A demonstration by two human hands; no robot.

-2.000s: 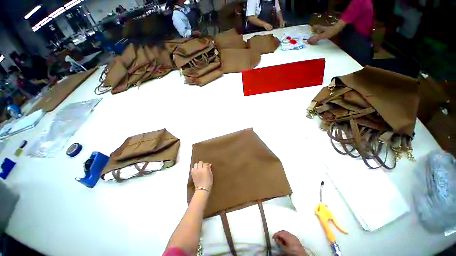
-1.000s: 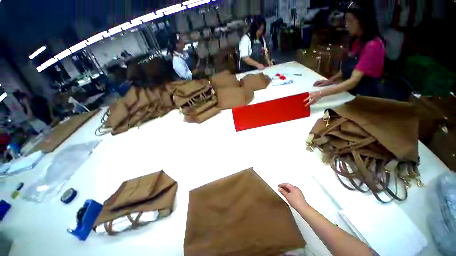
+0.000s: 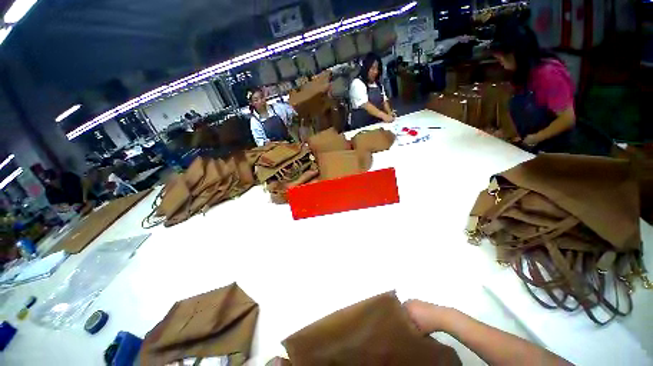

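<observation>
A brown tote bag (image 3: 365, 332) lies at the bottom centre, its lower part cut off by the picture's edge. My right hand (image 3: 424, 317) is at the tote's upper right edge, its fingers closed on the edge and partly hidden by it. Only a small bit of my left hand (image 3: 277, 362) shows at the bottom edge, beside the tote's left corner; its grip cannot be seen. A second folded tote (image 3: 204, 323) lies to the left, with white stuffing showing at its lower edge.
A red divider (image 3: 344, 194) stands mid-table. Brown tote piles lie behind it and at right (image 3: 566, 214), with straps and gold clips. White sheets (image 3: 573, 332) lie at lower right. Blue dispenser (image 3: 123, 350), tape roll (image 3: 96, 322) and clear plastic (image 3: 89, 275) are left. Three people are beyond.
The view has tilted up. My right hand has moved from beside the tote onto its edge. The red divider has shifted left, and the other person's hand is off it.
</observation>
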